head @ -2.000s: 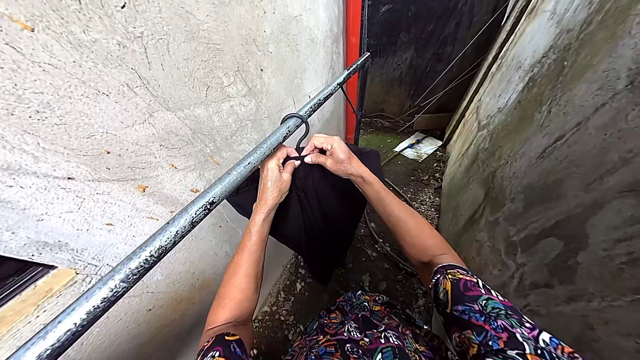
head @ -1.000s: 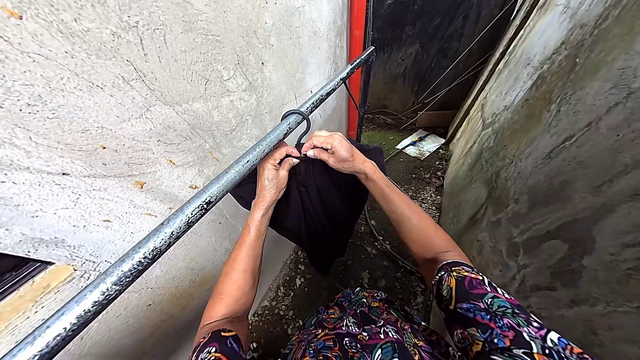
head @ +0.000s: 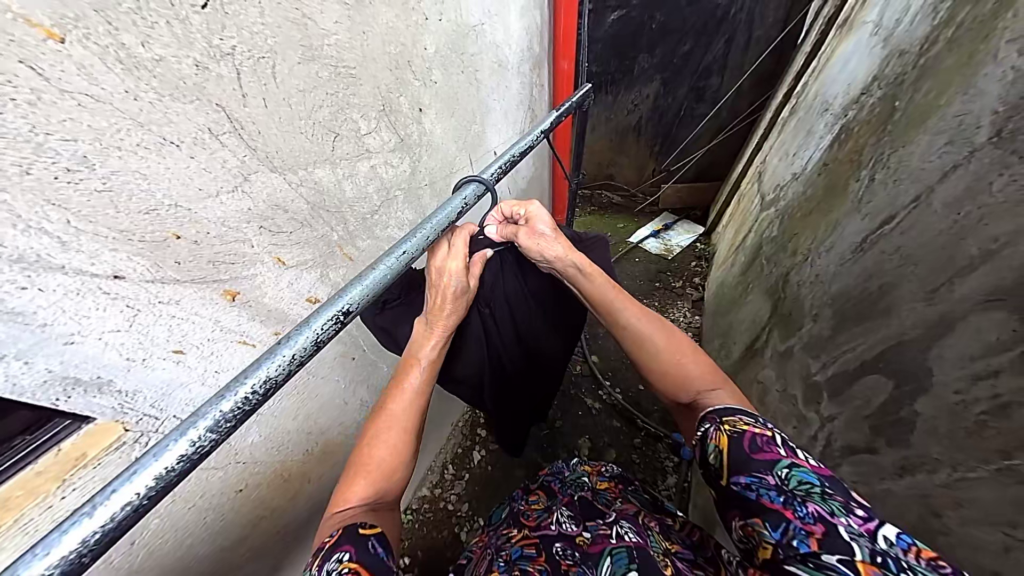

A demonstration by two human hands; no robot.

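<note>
A black garment (head: 520, 344) hangs below a metal pipe (head: 320, 320) from a dark clothes hanger (head: 486, 192), whose hook goes over the pipe. My left hand (head: 452, 276) pinches the top edge of the garment just beside the pipe. Close to it, slightly higher and to the right, my right hand (head: 532, 232) grips the cloth at the base of the hook with thumb and fingers. The fingers hide most of the hanger's body and the part of the cloth between them.
A rough pale wall (head: 240, 160) runs along the left and a stained concrete wall (head: 872, 320) along the right. A red post (head: 564, 104) stands near the pipe's far end. A hose (head: 620, 396) and a white sheet (head: 666, 234) lie on the littered ground.
My right hand has risen slightly toward the hook, and the fingertips of the two hands have moved a little apart. The hanger's hook stays over the pipe.
</note>
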